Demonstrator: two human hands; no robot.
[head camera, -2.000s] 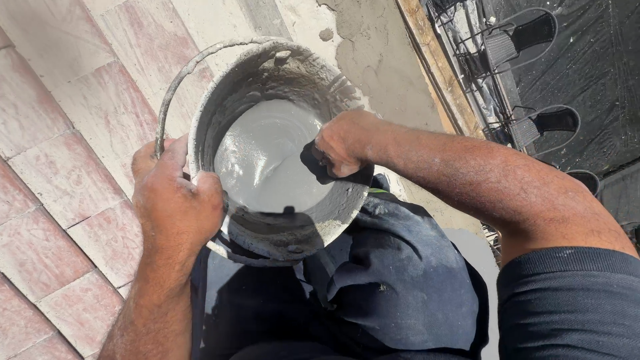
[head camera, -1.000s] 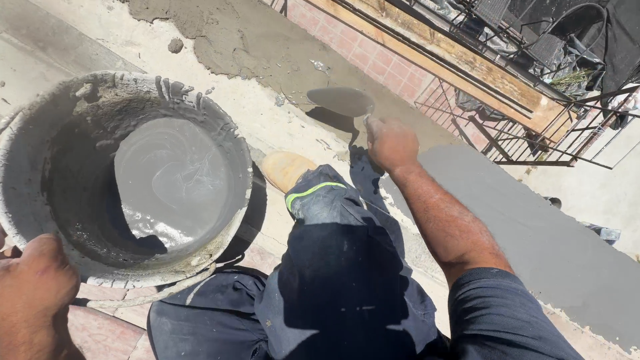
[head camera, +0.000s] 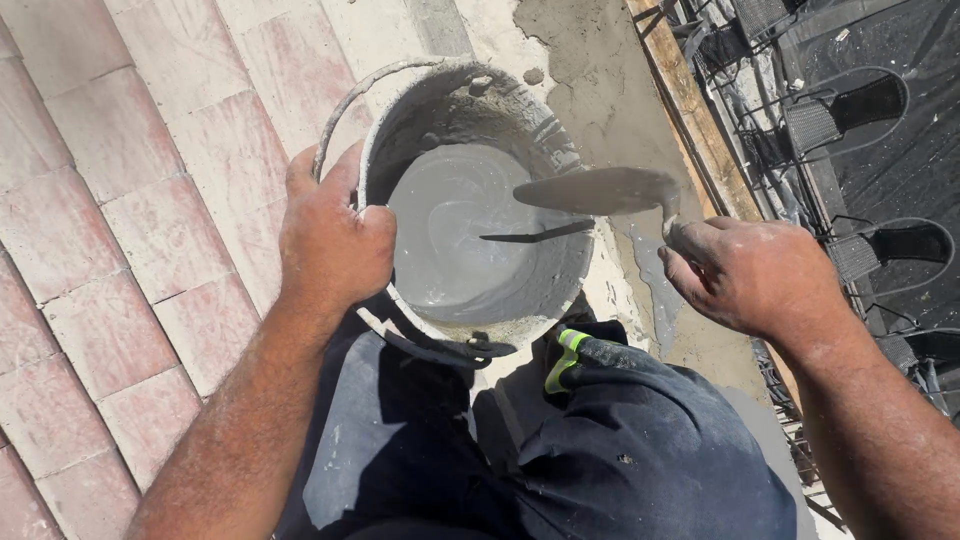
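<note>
A mortar-crusted bucket (head camera: 385, 169) is tilted toward me above my knees, its wire handle on the left. Wet grey cement mix (head camera: 457, 225) lies in its bottom. My left hand (head camera: 337, 225) grips the bucket's left rim, thumb over the edge. My right hand (head camera: 750, 270) is closed around the handle end of a mason's trowel (head camera: 600, 191); the grip itself is hidden by the fingers. The trowel's blade points left over the bucket's right rim, above the mix, and its shadow falls inside the bucket.
Pinkish tiles (head camera: 150, 217) cover the left side. Right of the bucket runs a strip of grey mortar (head camera: 600, 90), bordered by a wooden board (head camera: 701, 112). Beyond it are black mesh chairs (head camera: 840, 120) on dark sheeting. My knee (head camera: 645, 427) is just below the bucket.
One second ago the trowel was over the mortar strip, away from the bucket; now its blade is above the bucket's opening. The view has swung back toward the tiles.
</note>
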